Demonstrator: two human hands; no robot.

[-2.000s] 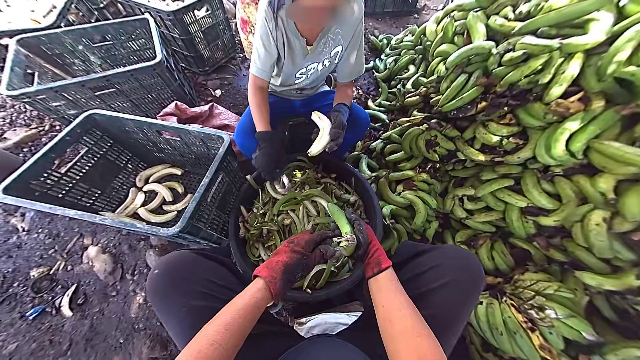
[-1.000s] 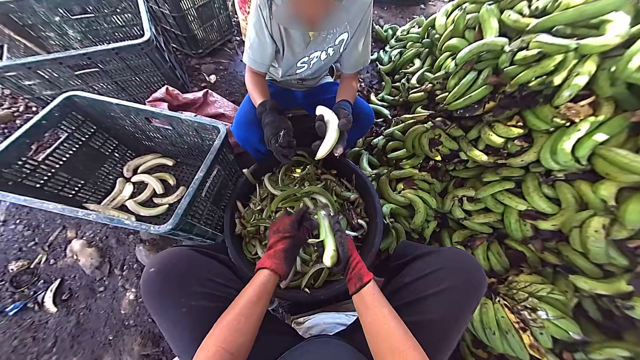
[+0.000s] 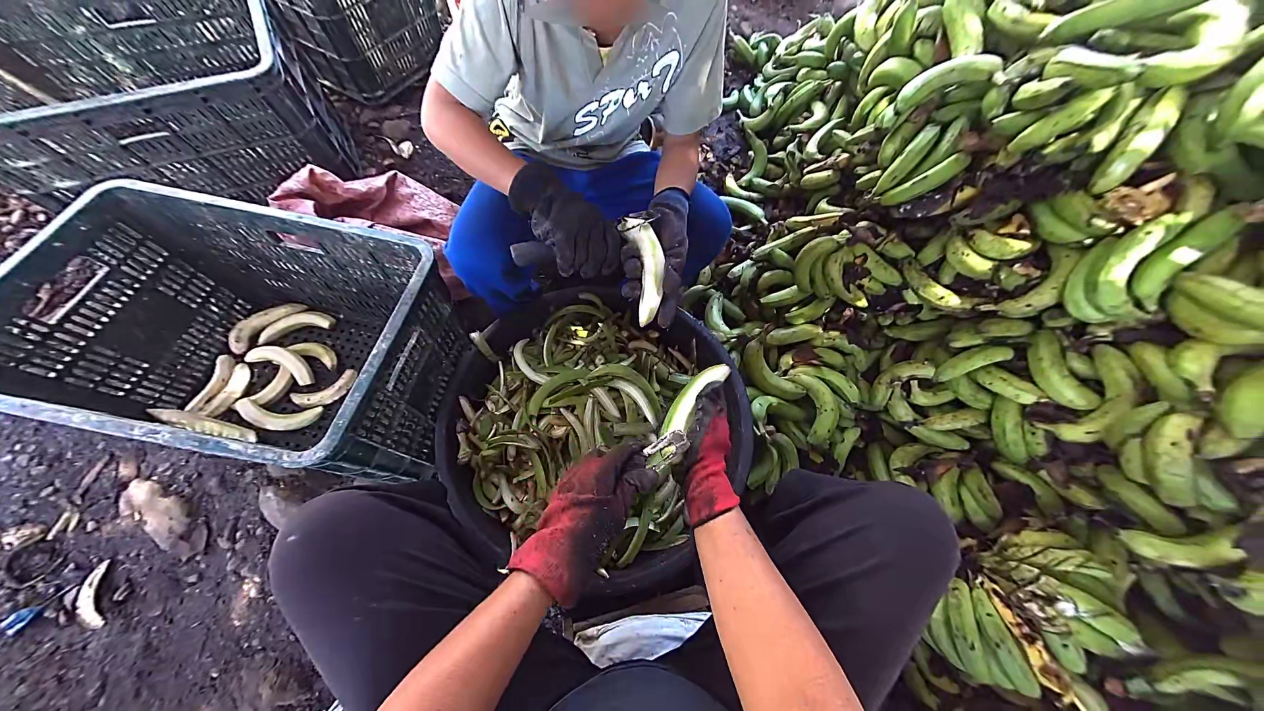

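My right hand (image 3: 711, 454), in a red and black glove, holds a partly peeled green plantain (image 3: 693, 397), tilted with its pale tip up and to the right. My left hand (image 3: 583, 513), gloved alike, grips a small peeling tool (image 3: 666, 450) against the plantain's lower part; the tool is mostly hidden by the fingers. Both hands are over a round black tub (image 3: 447, 464) filled with green and pale peel strips (image 3: 573, 395). Across the tub, a person in dark gloves holds a peeled plantain (image 3: 649, 272) over its far rim.
At left, a dark green plastic crate (image 3: 425, 267) holds several peeled plantains (image 3: 281, 370). More crates (image 3: 148, 109) and a reddish cloth sack (image 3: 365, 202) are behind it. A large heap of green plantains (image 3: 1007, 346) fills the right side. A peel piece (image 3: 91, 594) lies on the dirt at left.
The plantain in my right hand has turned from tip down to pale tip up, and shows more pale flesh. The other person's plantain has shifted slightly lower, toward the tub.
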